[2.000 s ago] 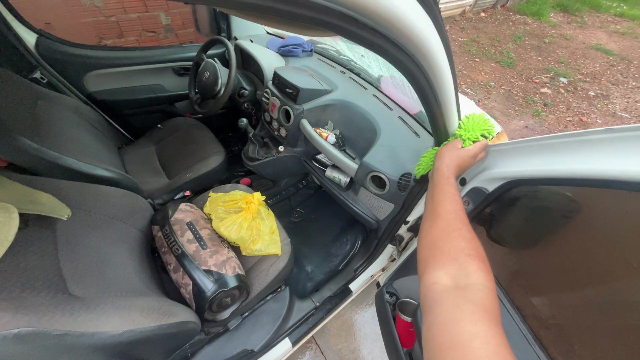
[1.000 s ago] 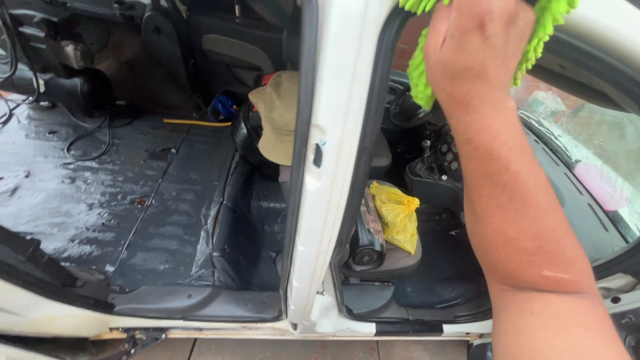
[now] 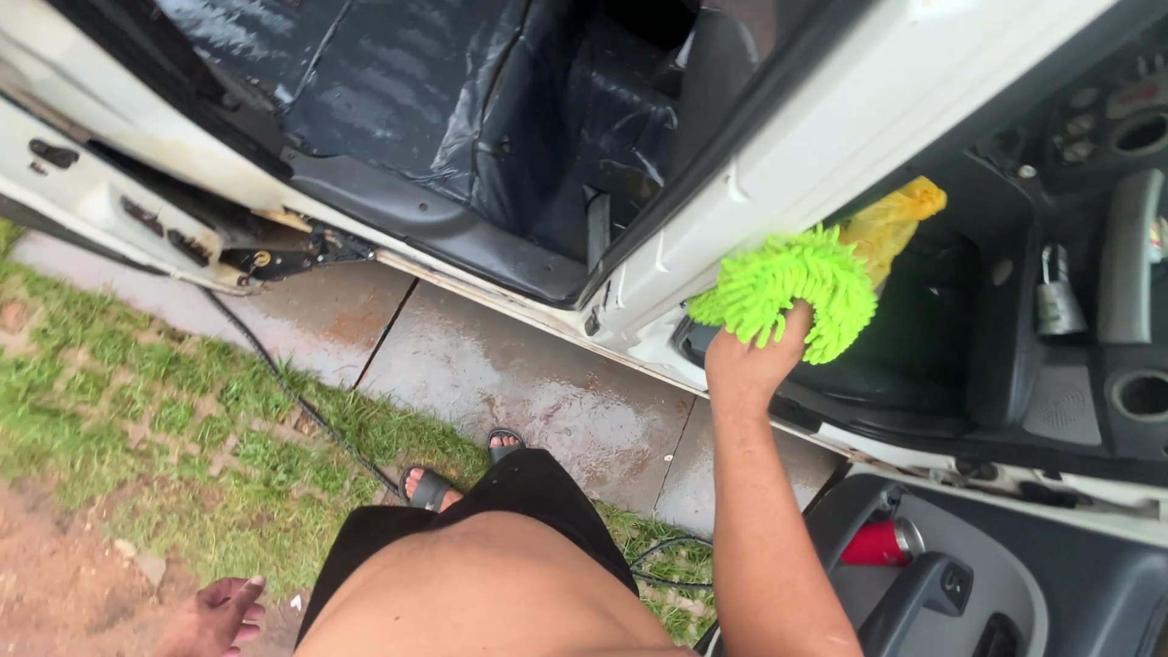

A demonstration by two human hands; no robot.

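My right hand (image 3: 757, 356) grips a bright green chenille wash mitt (image 3: 794, 287) against the lower part of the white door pillar (image 3: 776, 173) of a vehicle. The mitt partly covers a yellow plastic bag (image 3: 890, 224) inside the front doorway. My left hand (image 3: 228, 611) hangs low at the bottom left over the grass and bare soil, holding nothing, its fingers loosely curled and apart.
The open front door (image 3: 1022, 566) at lower right holds a red tumbler (image 3: 881, 543) in its pocket. A dark hose (image 3: 274, 370) crosses the grass beside wet paving (image 3: 566, 401). The black-covered rear floor (image 3: 392, 91) shows through the side opening. A metal can (image 3: 1058, 297) sits by the dashboard.
My right hand, still holding the green mitt, has come down from high on the door frame to the lower pillar. The view has swung down, and my left hand now shows.
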